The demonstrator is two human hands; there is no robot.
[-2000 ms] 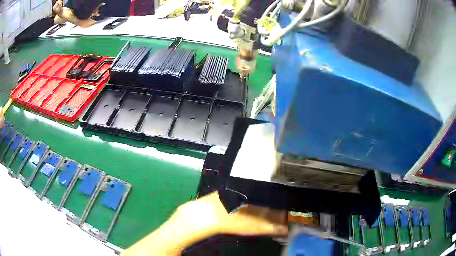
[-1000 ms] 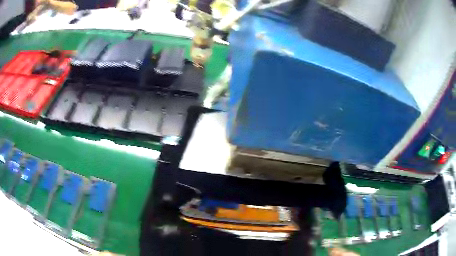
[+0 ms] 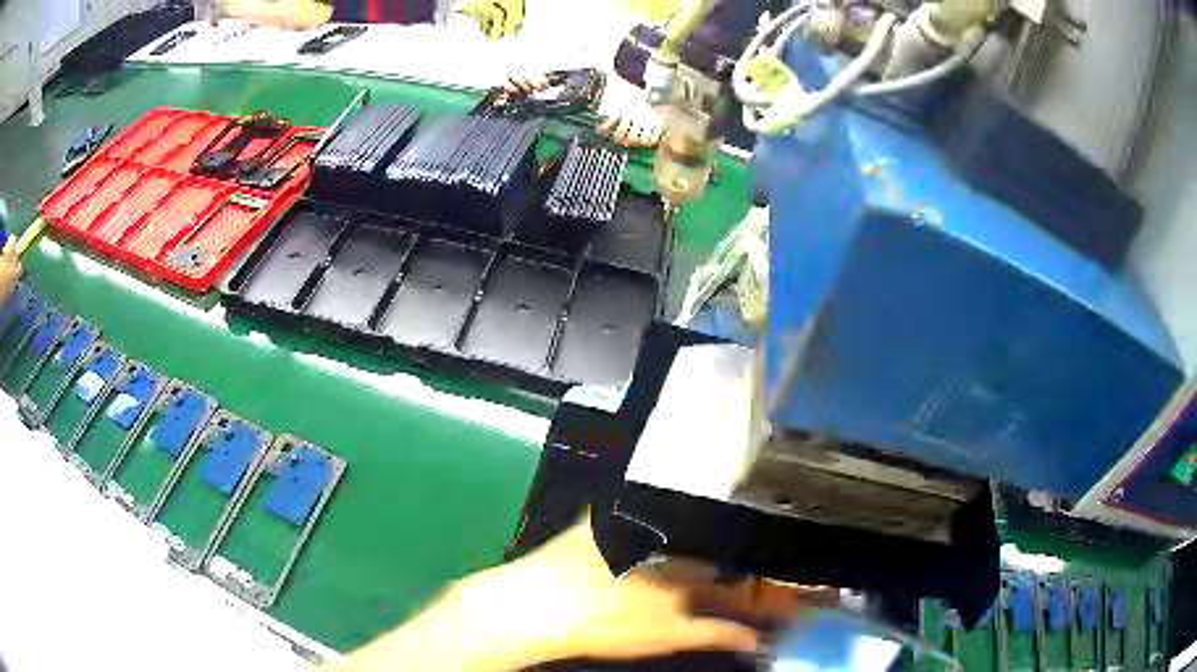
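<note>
My left hand (image 3: 565, 610) reaches in from the lower left to the press fixture (image 3: 735, 587). Its fingers are blurred, with their tips beside a phone frame with blue film (image 3: 834, 646), cut off by the bottom edge. Whether the fingers grip it cannot be told. My right hand is not in view. The press head (image 3: 853, 486) is above the fixture, under the blue press housing (image 3: 971, 302). The black surround (image 3: 814, 545) partly hides the fixture.
Frames with blue patches lie in a row at left (image 3: 269, 512) and more at right (image 3: 1063, 617). A black parts tray (image 3: 433, 295) holds stacked dark parts (image 3: 466, 158); a red tray (image 3: 164, 197) is beside it. Other people's hands show at the back and left edge.
Compared with one second ago, my left hand has come in over the fixture, and a blue-patched frame shows beside it. The camera view has shifted, so the bench and press appear farther right.
</note>
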